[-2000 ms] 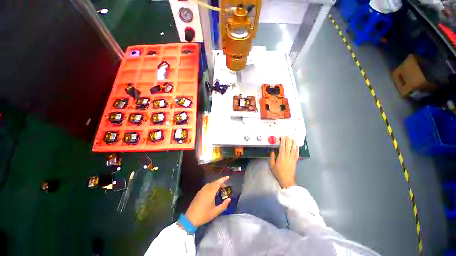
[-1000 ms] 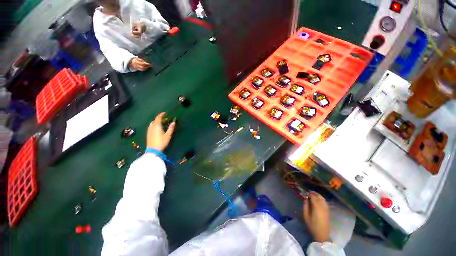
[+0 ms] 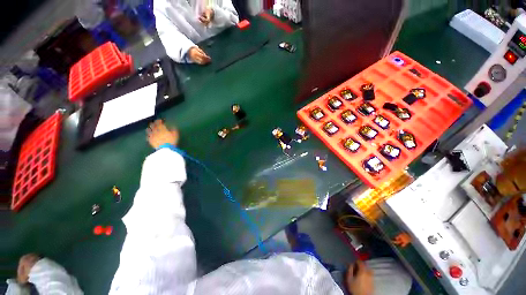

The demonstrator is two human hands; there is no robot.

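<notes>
My left hand [image 3: 161,133], with a blue strap at the wrist, is palm down on or just over the green mat [image 3: 202,92], beside the black document holder [image 3: 86,132]. Whatever is under its fingers is hidden. Two small dark modules lie to its right, one [image 3: 223,133] nearer and one [image 3: 237,112] farther off. More module parts [image 3: 282,138] lie by the orange-red tray [image 3: 320,137], which is partly filled with modules. My right hand [image 3: 360,279] is low at the bottom edge, dark and partly cut off, left of the white press base [image 3: 418,216]; its fingers are unclear.
A blue cord [image 3: 228,193] runs from my left wrist across the mat. Red tray [image 3: 37,158] stands at far left. Small red parts [image 3: 104,230] lie below it. Another person's hand [image 3: 199,56] is at the top, another hand [image 3: 27,268] at lower left. A dark panel [image 3: 346,40] stands behind the tray.
My view has turned left from the press. My left hand went from my lap to the mat, left a module there, and moved farther left. My right hand left the press front and is lower.
</notes>
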